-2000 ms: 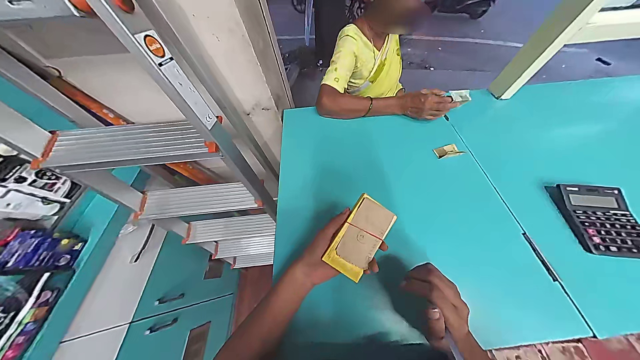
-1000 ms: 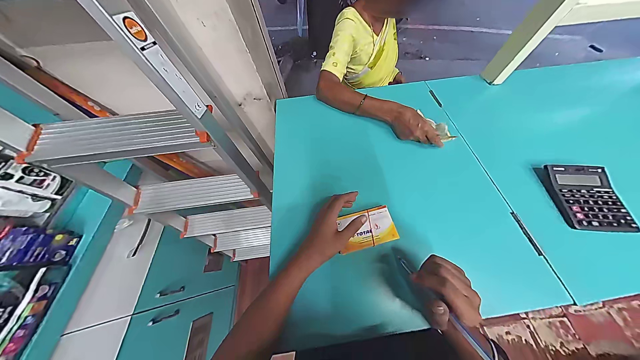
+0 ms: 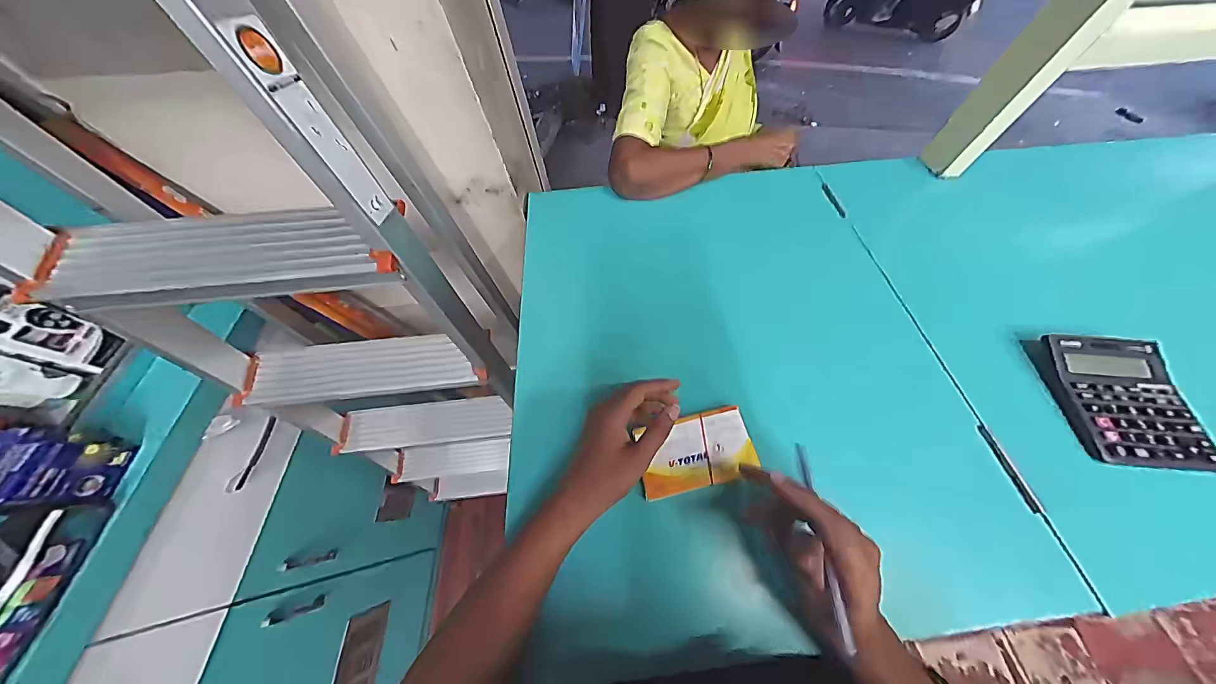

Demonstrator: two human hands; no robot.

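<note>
A flat yellow, orange and white bundle of cards or small packets [image 3: 701, 454], with a dark band round it and printing on top, lies on the teal counter [image 3: 807, 285]. My left hand [image 3: 627, 432] touches its left end with the thumb, the other fingers curled above. At its lower right, my right hand [image 3: 822, 541] holds a slim pen [image 3: 838, 598] between the fingers, tip pointing up and away. The right index finger reaches to the bundle's edge; whether it touches cannot be told.
A black calculator [image 3: 1121, 399] lies on the right of the counter. Across it, a person in yellow [image 3: 689, 104] leans a forearm on the far edge. An aluminium stepladder [image 3: 228, 256] stands at the left, above teal drawers [image 3: 313, 503]. A pale green post [image 3: 1026, 85] rises at the far edge.
The bundle, in my left hand with its brown side up two seconds ago, now lies printed side up. The other person's hand has drawn back from the counter, and the small folded paper there is gone.
</note>
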